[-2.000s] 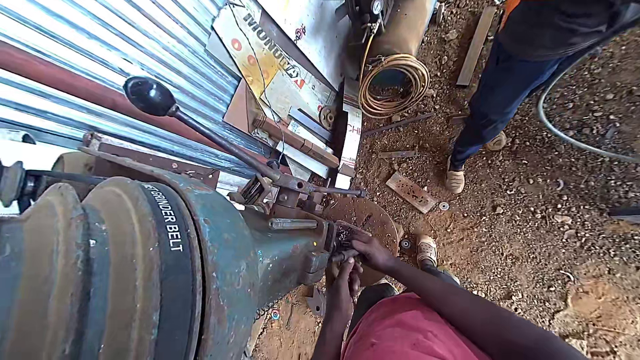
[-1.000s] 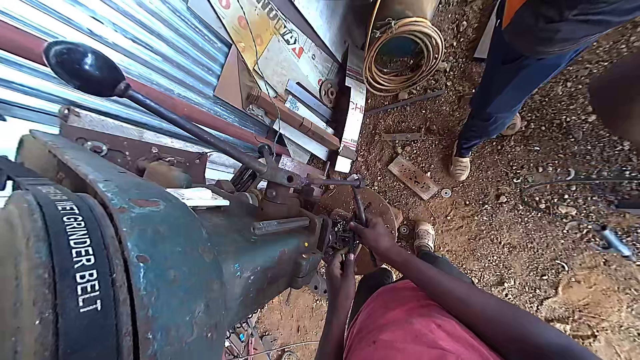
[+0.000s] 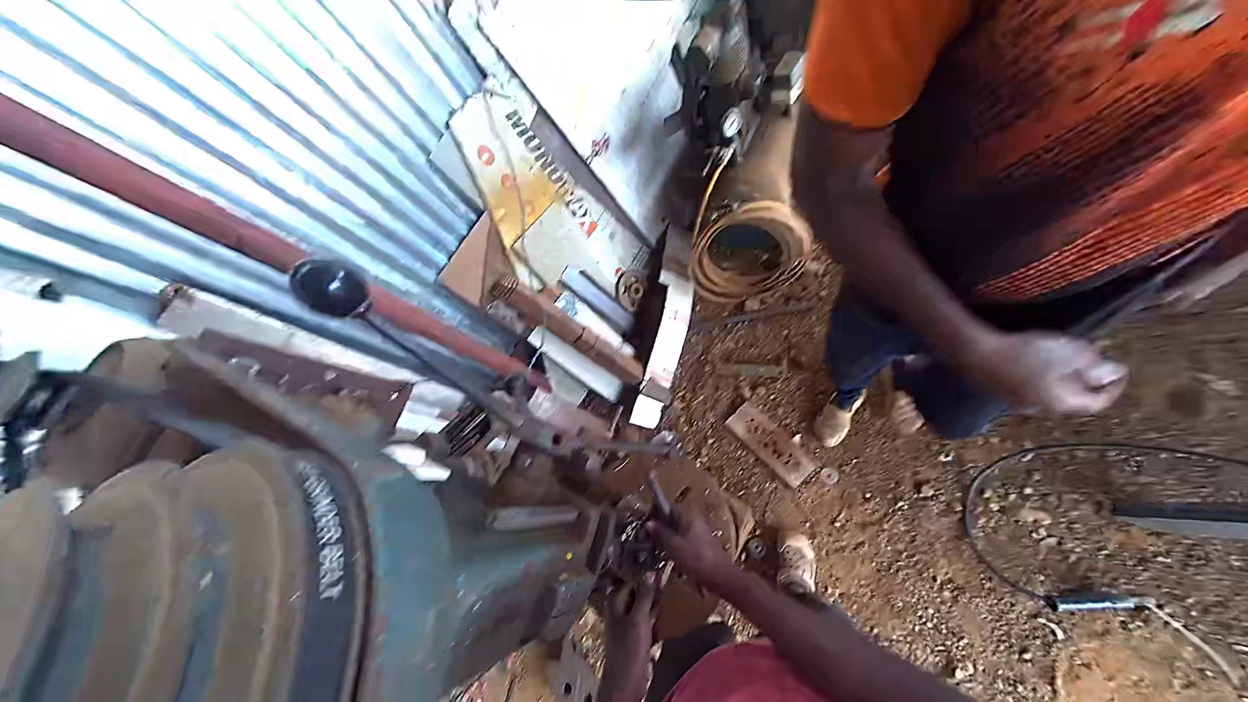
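A big green-painted machine (image 3: 419, 575) with a stepped pulley (image 3: 195, 575) and a belt (image 3: 327, 546) fills the lower left. Its lever ends in a black knob (image 3: 330, 287). At the machine's working end is a dark metal part (image 3: 639, 546), blurred in detail. My right hand (image 3: 687, 538) is beside this part, closed on a slim metal tool (image 3: 661, 495) that points up. Just below the part, my left hand (image 3: 629, 595) touches its underside; the fingers are partly hidden. A brown round plate (image 3: 697, 487) lies beneath the hands.
A co-worker (image 3: 1033, 195) stands close at the right, one arm hanging forward. Boards and metal offcuts (image 3: 575, 341) lean against corrugated sheeting (image 3: 244, 117). A coiled hose (image 3: 751, 252) rests by a tank. On the stony ground lie a drilled plate (image 3: 772, 446) and a black cable (image 3: 975, 507).
The co-worker has come closer, with torso and arm now in view. The slim tool, not seen in the first frame, stands in my right hand in the last two. The view has shifted.
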